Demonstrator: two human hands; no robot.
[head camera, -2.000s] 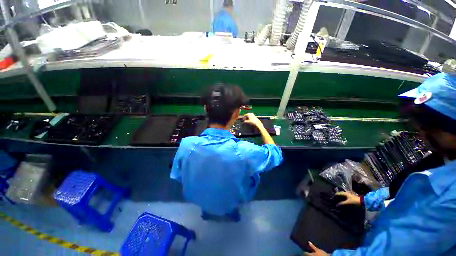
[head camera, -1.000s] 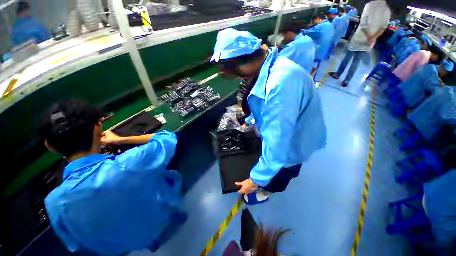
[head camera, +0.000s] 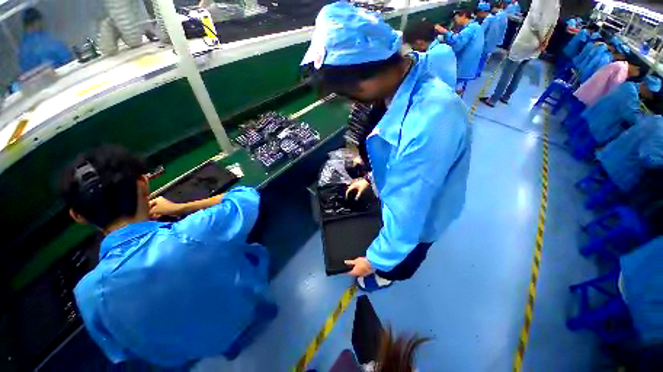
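Observation:
Neither my left hand nor my right hand shows. In front, a standing person in blue smock and cap holds a black two-compartment parts tray (head camera: 350, 243). One of that person's hands grips its near edge, the other lies over small black parts (head camera: 334, 201) heaped in the far compartment. The near compartment looks empty. A crinkled clear plastic bag (head camera: 334, 168) is just beyond the tray. A dark flat thing (head camera: 366, 327) and brown hair show at the bottom edge; whose they are I cannot tell.
A seated person (head camera: 171, 283) works at the green bench (head camera: 251, 171) on the left. Bagged small components (head camera: 280, 138) lie on it. A white post (head camera: 196, 87) rises there. More workers and blue stools (head camera: 596, 301) line the right. Yellow-black tape (head camera: 534, 272) marks the blue floor.
The view has swung right, bringing the aisle in. The standing person's far hand has moved from beyond the tray onto the parts, and that person looks closer and larger.

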